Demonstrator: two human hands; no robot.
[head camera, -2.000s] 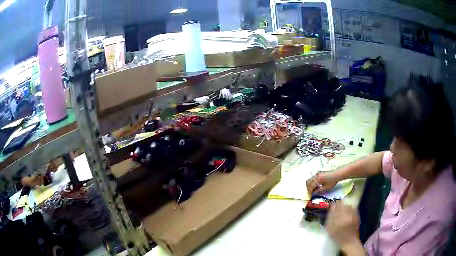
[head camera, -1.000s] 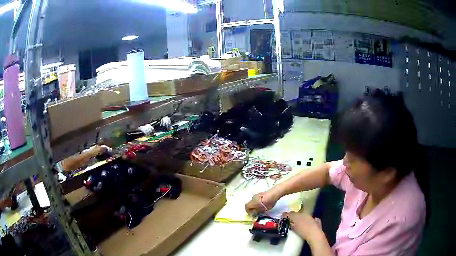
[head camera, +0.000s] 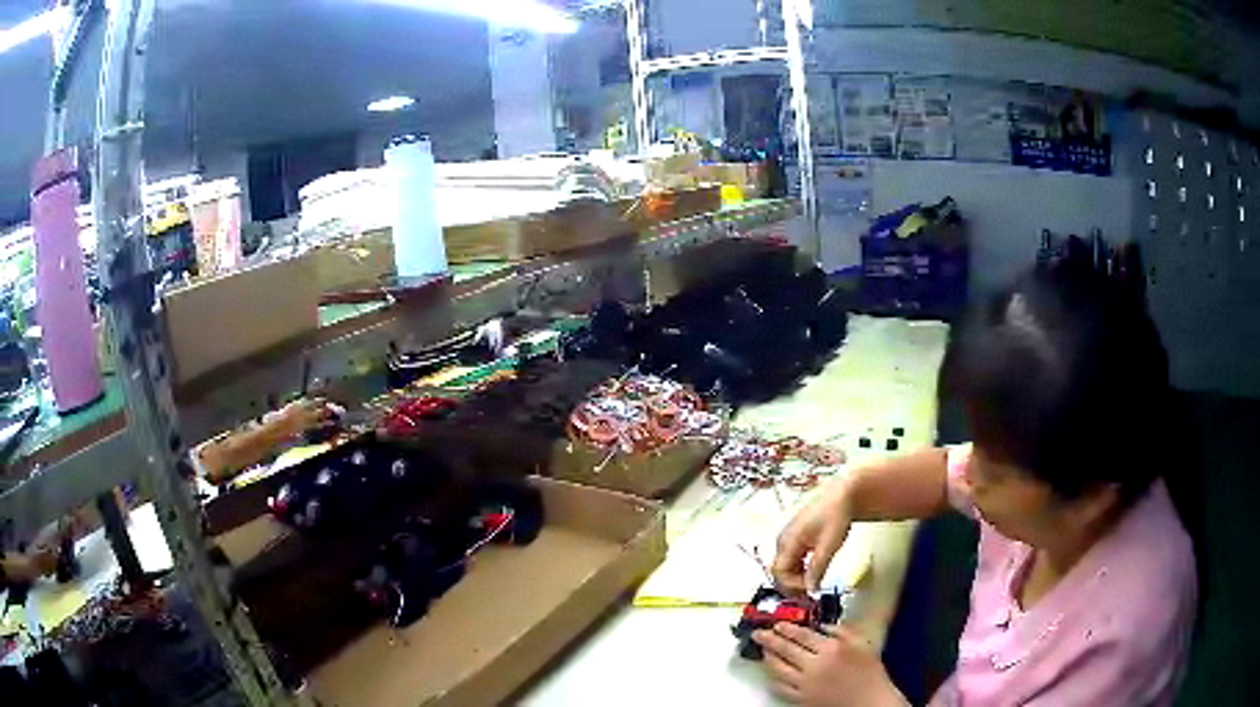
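Note:
Neither of my hands is in the picture. Nearest in front of me is an open cardboard tray (head camera: 553, 587) on the white bench (head camera: 629, 663). Black wired units with red and white patches (head camera: 415, 553) lie in its left and back part, thin wires trailing. To the right, a person in pink holds a black-and-red unit (head camera: 781, 617) at the front edge of a yellow sheet (head camera: 691, 580), one hand on it and the other just above it.
A worn slotted metal post (head camera: 173, 456) stands left of the tray. Behind are tangled red and white wires (head camera: 643, 414), a large black heap (head camera: 739, 325) and small black parts (head camera: 880, 442). A shelf holds a pink bottle (head camera: 67, 283) and a pale blue bottle (head camera: 415, 207). Another person's arm (head camera: 256, 442) reaches in behind the post.
My view has swung right, then slightly back left. The person in pink has moved one hand from the yellow sheet to just over the unit. My hands stay out of view.

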